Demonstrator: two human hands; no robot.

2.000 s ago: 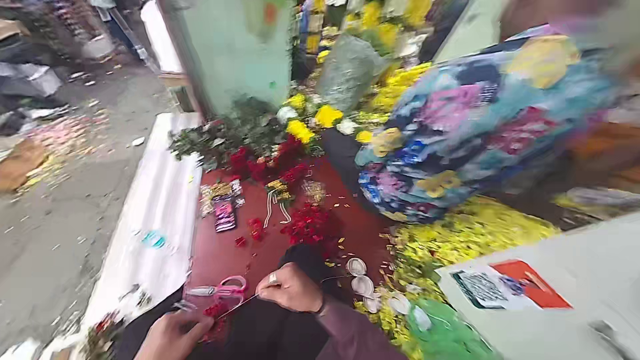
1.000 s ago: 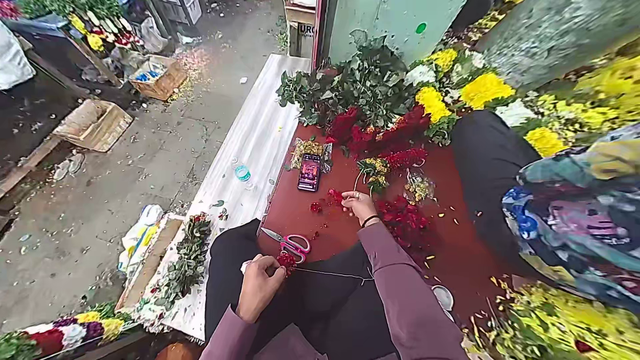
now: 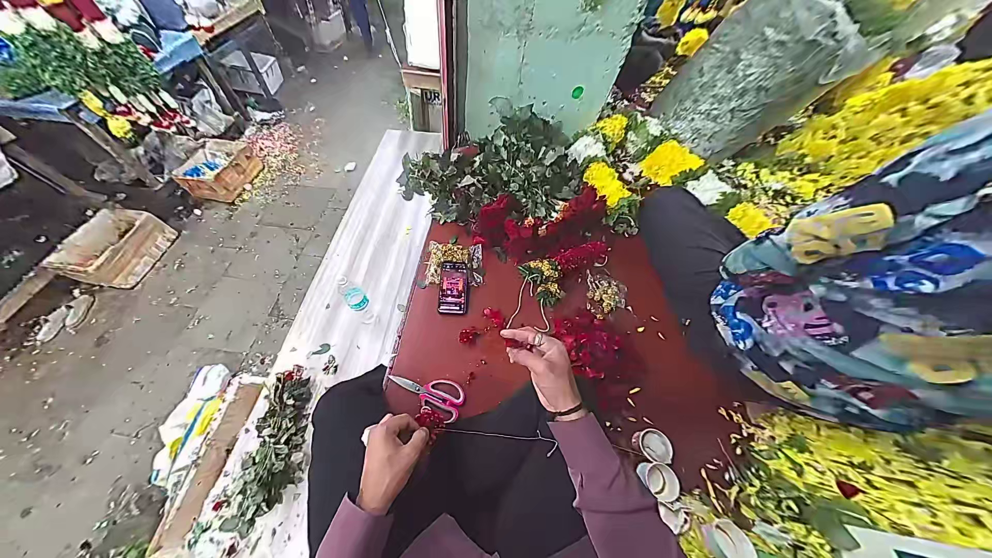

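My left hand (image 3: 393, 459) pinches a small cluster of red petals (image 3: 430, 419) over my lap. A thin white thread (image 3: 496, 435) runs from the cluster to the right across my dark trousers. Above the red board (image 3: 480, 380), my right hand (image 3: 545, 370) holds a small red petal piece between thumb and fingers. Pink-handled scissors (image 3: 436, 396) lie just above my left hand. Loose red petals (image 3: 587, 342) are heaped right of my right hand. A finished-looking red flower string (image 3: 542, 229) with yellow buds (image 3: 542, 271) and cord loops lies farther back.
A phone (image 3: 453, 287) rests against a packet of yellow buds (image 3: 442, 256). Leafy stems (image 3: 527, 159) lie at the back. A person in a floral garment (image 3: 868, 287) sits at the right beside yellow flowers (image 3: 876, 488). White cups (image 3: 655, 447) stand lower right; a bottle (image 3: 353, 296) lies left.
My right hand was over my lap near the thread two seconds ago; it is now up by the petals, pinching a red piece. The view has shifted considerably.
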